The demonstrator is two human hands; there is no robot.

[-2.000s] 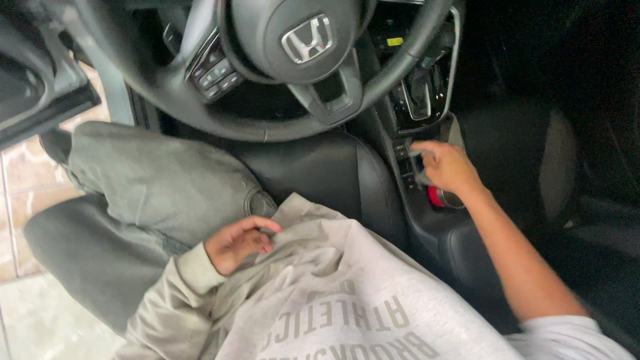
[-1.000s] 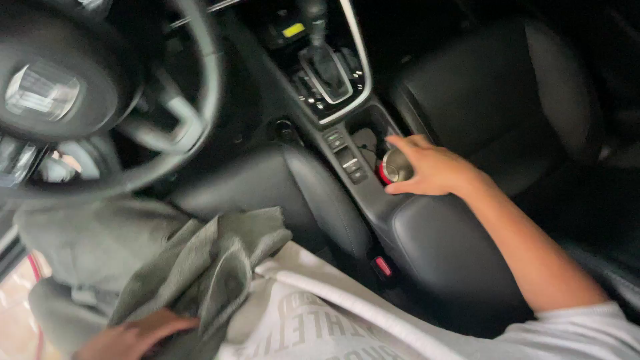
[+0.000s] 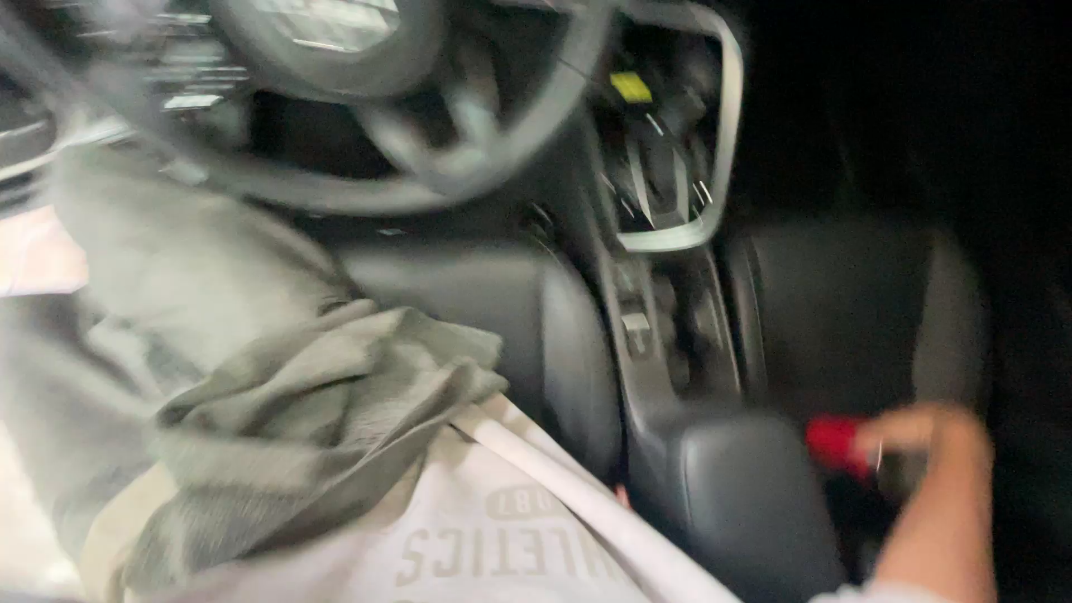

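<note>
My right hand point(image 3: 917, 435) is closed around a red cylindrical container point(image 3: 839, 445), seemingly a can, to the right of the padded armrest point(image 3: 745, 494). The view is blurred, so the finger positions are unclear. My left hand is hidden; a crumpled grey-green cloth point(image 3: 327, 419) lies over my lap where the left sleeve point(image 3: 126, 519) shows at its edge. The cup holder point(image 3: 688, 335) in the centre console sits ahead of the armrest, away from the right hand.
A steering wheel point(image 3: 352, 197) spans the upper left. The gear selector panel point(image 3: 666, 184) stands in the console, with a yellow label point(image 3: 631, 87) near it. A black front passenger seat point(image 3: 837, 318) lies right of the console, and the driver's seat point(image 3: 469, 285) on its left.
My right hand has lifted the red container from the cup holder and moved it back and right, beside the armrest. My left hand, partly visible a second ago, is now out of sight.
</note>
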